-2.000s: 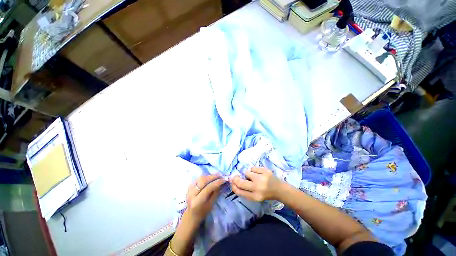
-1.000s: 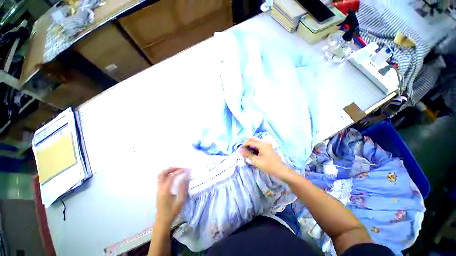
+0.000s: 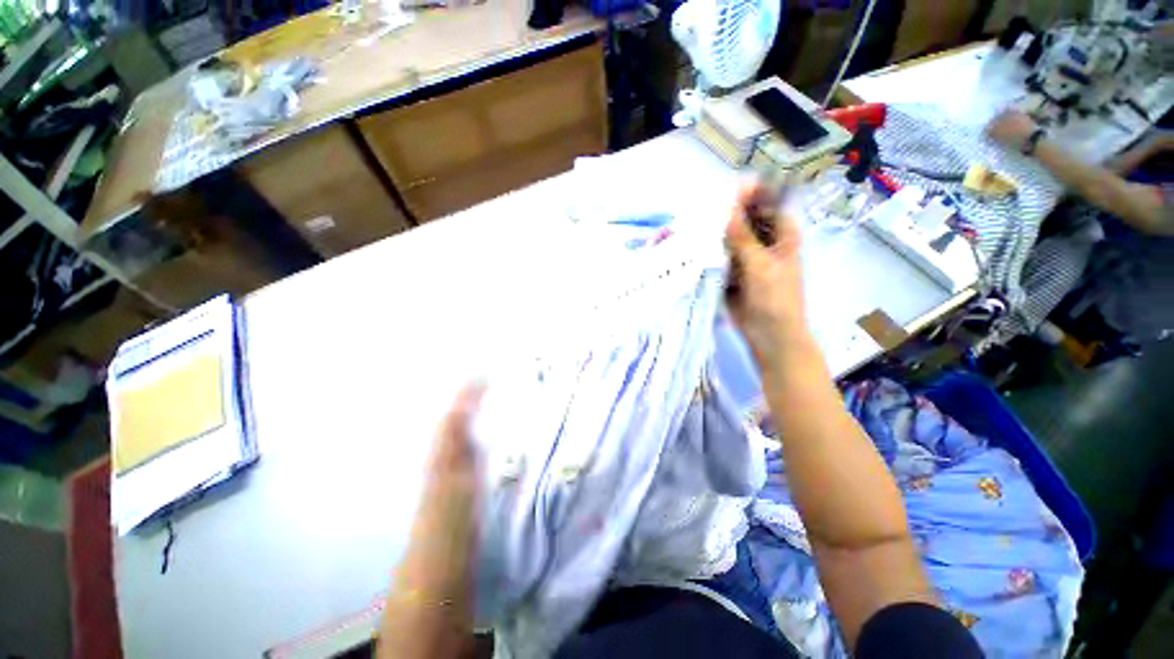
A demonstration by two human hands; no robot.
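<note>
A pale blue dress [image 3: 592,438], inside out, with gathered cloth and white lace edging, hangs over the near edge of the white table and is raised on its right side. My right hand [image 3: 769,264] is shut on the dress's upper right edge, high above the table; a small dark thing, perhaps thread snips, shows in it, blurred. My left hand [image 3: 453,451] is blurred at the dress's left side, fingers pointing up; whether it grips the cloth cannot be told.
A paper stack with yellow-tan paper [image 3: 170,406] lies at the table's left end. Books [image 3: 734,122], a phone [image 3: 788,116], a small fan [image 3: 729,39] and a white box [image 3: 921,238] are at the far right. Floral dresses [image 3: 953,515] lie over a blue bin [image 3: 1017,451]. Another person's arm [image 3: 1094,174] shows at upper right.
My right hand has moved up and away, raising the dress with it. The dress's gathered part now stands higher over the table. The view has tilted up, bringing the fan and another person into sight.
</note>
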